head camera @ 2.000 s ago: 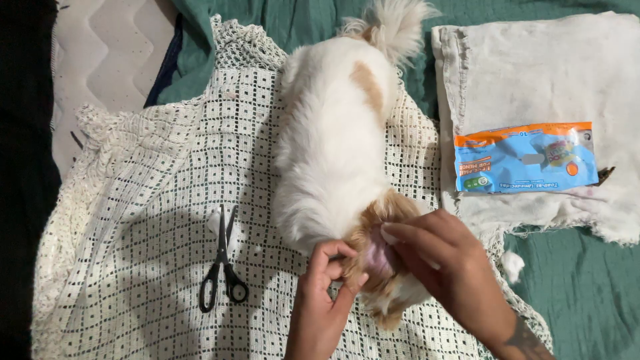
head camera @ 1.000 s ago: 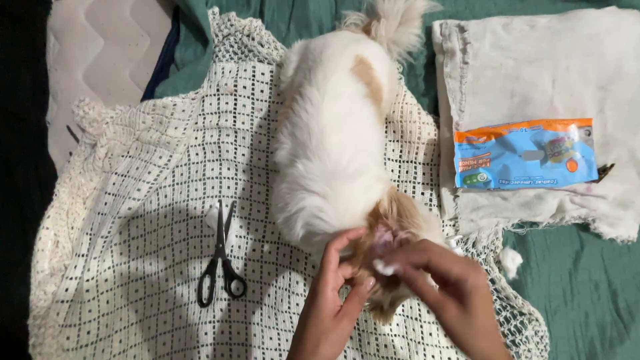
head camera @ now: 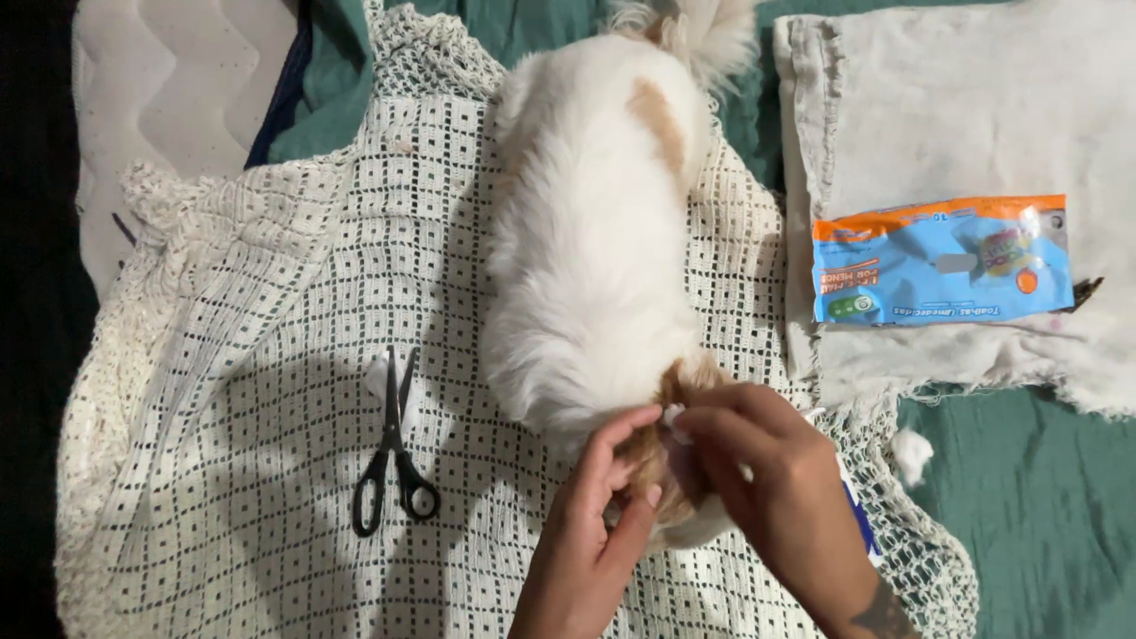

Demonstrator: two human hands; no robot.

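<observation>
A white dog (head camera: 595,257) with tan patches lies on a crocheted cream blanket (head camera: 293,426), its head toward me. My left hand (head camera: 590,524) holds the dog's tan-furred ear (head camera: 652,479) between thumb and fingers. Pinched in the fingertips of my right hand (head camera: 772,479) is a small white cotton piece (head camera: 676,424), at the upper edge of the ear. Part of the dog's head is hidden by both hands. Black-handled scissors (head camera: 393,453) lie on the blanket to the left, blades slightly apart over a white cotton tuft (head camera: 380,380).
A blue and orange wet-wipes packet (head camera: 941,266) rests on a folded whitish cloth (head camera: 958,115) at the right. Another cotton tuft (head camera: 911,455) sits on the green sheet (head camera: 1021,515). A blue and white item (head camera: 861,524) is partly hidden beside my right wrist. A pale mattress (head camera: 177,80) shows at upper left.
My right hand has moved the cotton from over the inner ear up to its edge, close to my left fingertips. The left hand still holds the ear.
</observation>
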